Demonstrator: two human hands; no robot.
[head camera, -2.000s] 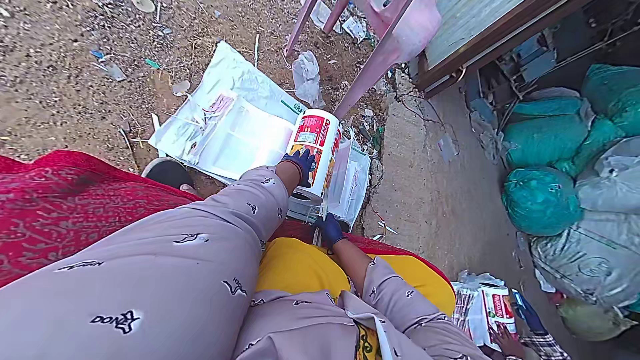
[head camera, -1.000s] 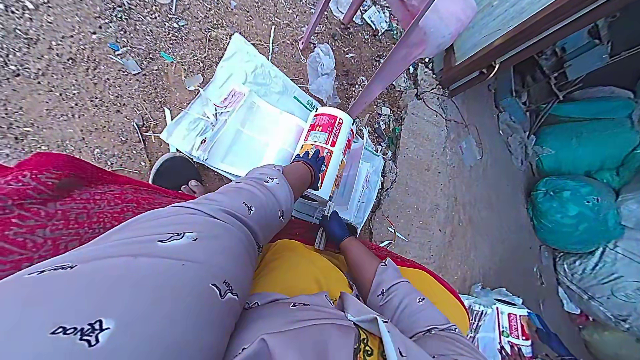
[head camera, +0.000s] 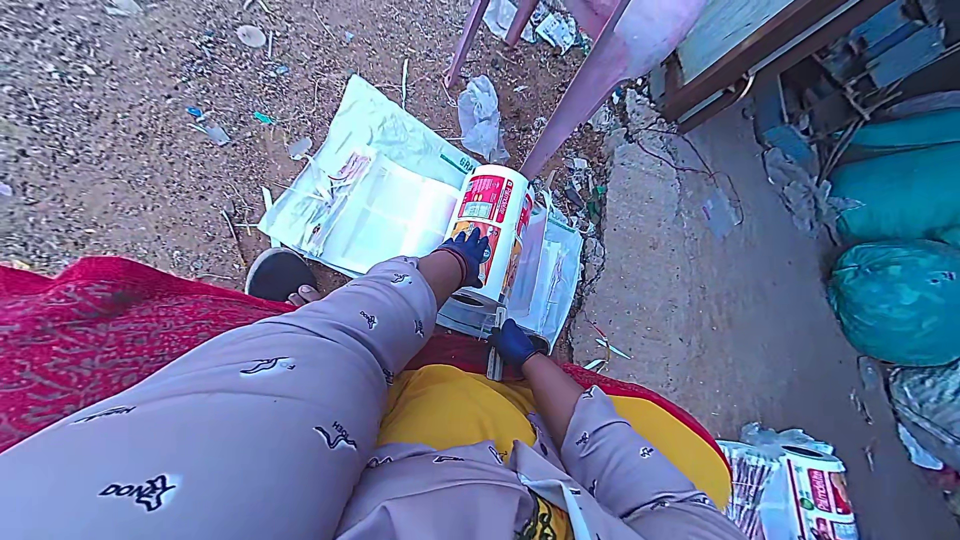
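Note:
A large roll of printed plastic film, white, red and orange, lies tilted on open plastic packaging sheets on the ground. My left hand, in a dark blue glove, rests on the roll's printed side with its fingers spread. At the near end of the roll, my right hand, also gloved, is closed around a narrow, flat, light-coloured tool that points toward the roll's end. Its exact kind cannot be told. The roll's hollow core shows just above this hand.
A pink plastic chair stands beyond the roll. To the right are a concrete ledge and full green sacks. Another printed roll stands at lower right. My sandalled foot is left of the sheets. Scraps litter the gravel.

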